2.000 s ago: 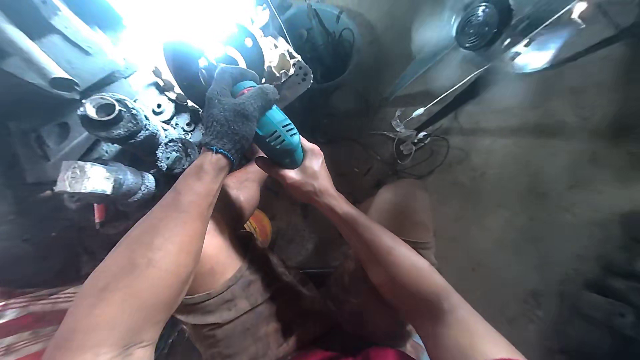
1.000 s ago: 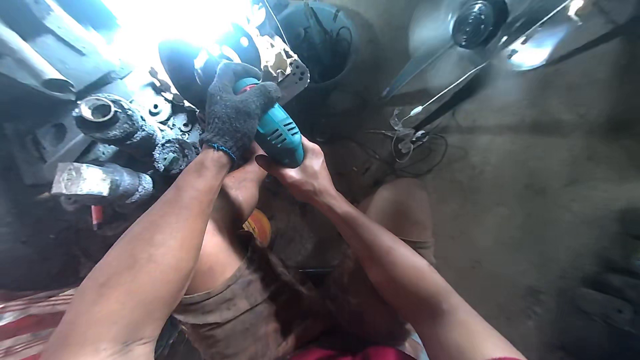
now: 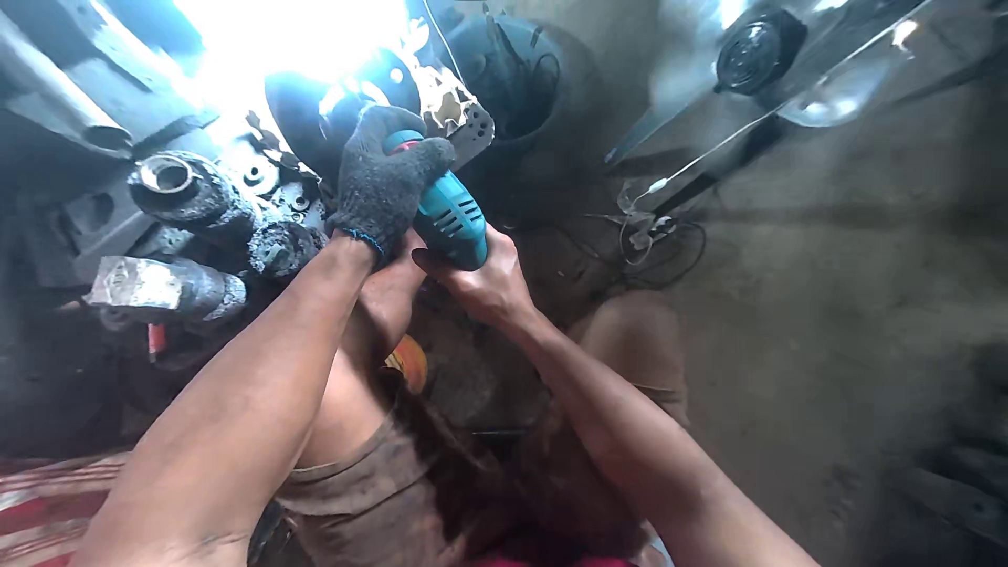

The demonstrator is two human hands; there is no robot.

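My left hand [image 3: 386,173], in a dark grey knit glove with a blue cuff edge, grips the front of a teal power tool [image 3: 453,216]. My right hand [image 3: 492,279] is bare and closed round the tool's rear end. The tool has vent slots and a red part near its front; its working end is hidden behind the glove, so its exact kind cannot be told. Just beyond the glove is a round dark disc-like part [image 3: 295,118], partly lost in glare. A jagged metal bracket with holes [image 3: 474,128] sits to its right.
Greasy cylindrical metal parts [image 3: 177,189] and a block-ended one [image 3: 142,283] stand at left. A dark round container [image 3: 543,71] is at top centre. A fan [image 3: 760,55] stands at upper right, with a cable [image 3: 693,252] on the floor below. My knees flank an orange object [image 3: 409,362].
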